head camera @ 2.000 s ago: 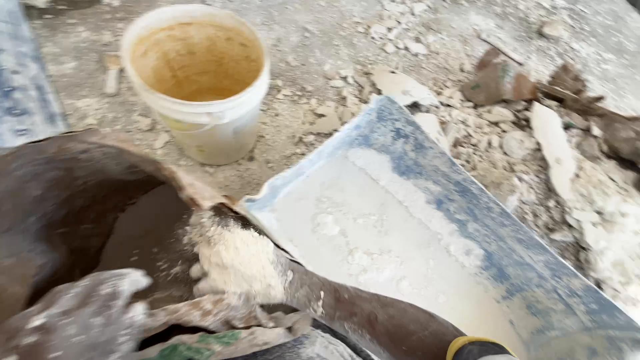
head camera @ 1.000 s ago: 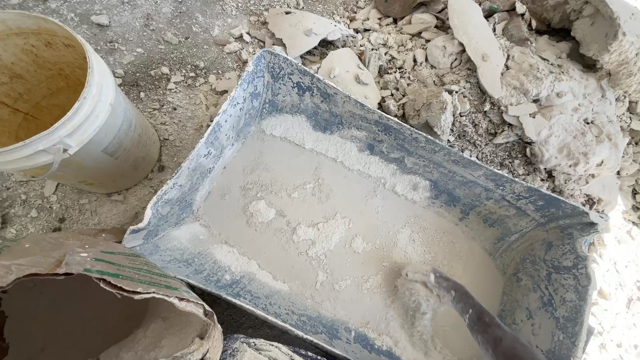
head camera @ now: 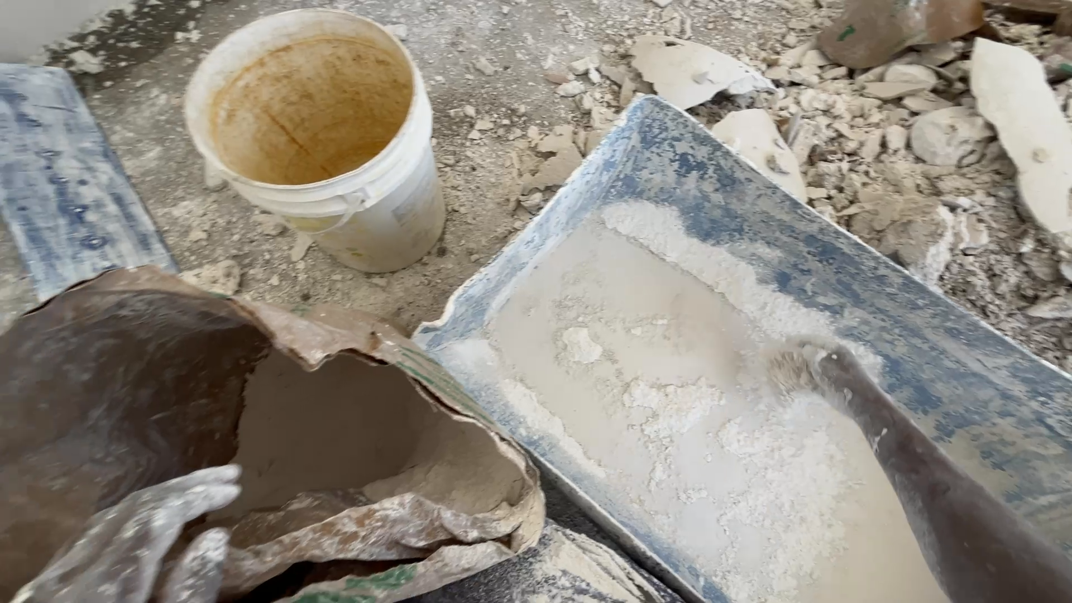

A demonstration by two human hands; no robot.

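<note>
My left hand (head camera: 159, 528), coated in pale powder, is at the mouth of an open paper sack (head camera: 385, 356), its fingers apart inside the near rim. Pale powder lies in the sack. To the right, my right hand (head camera: 800, 364) is low over a blue, scuffed trough (head camera: 703, 176), near its far long wall. That hand is blurred and dusted, so whether powder remains in it cannot be told. Cloudy, pale liquid (head camera: 544, 293) fills the trough's bottom, with clumps of dry powder (head camera: 674, 406) on its surface and a powder ridge along the far wall.
Beyond the sack stands a white plastic bucket (head camera: 394, 205), stained yellow-brown inside. A blue-and-white smeared board (head camera: 71, 176) lies at the far left. Broken plaster pieces (head camera: 1022, 134) and rubble cover the ground behind the trough at the right.
Two seconds ago my right hand was at the sack with a heap of powder; one second ago it was over the trough. It is now nearer the trough's far wall. The view has shifted.
</note>
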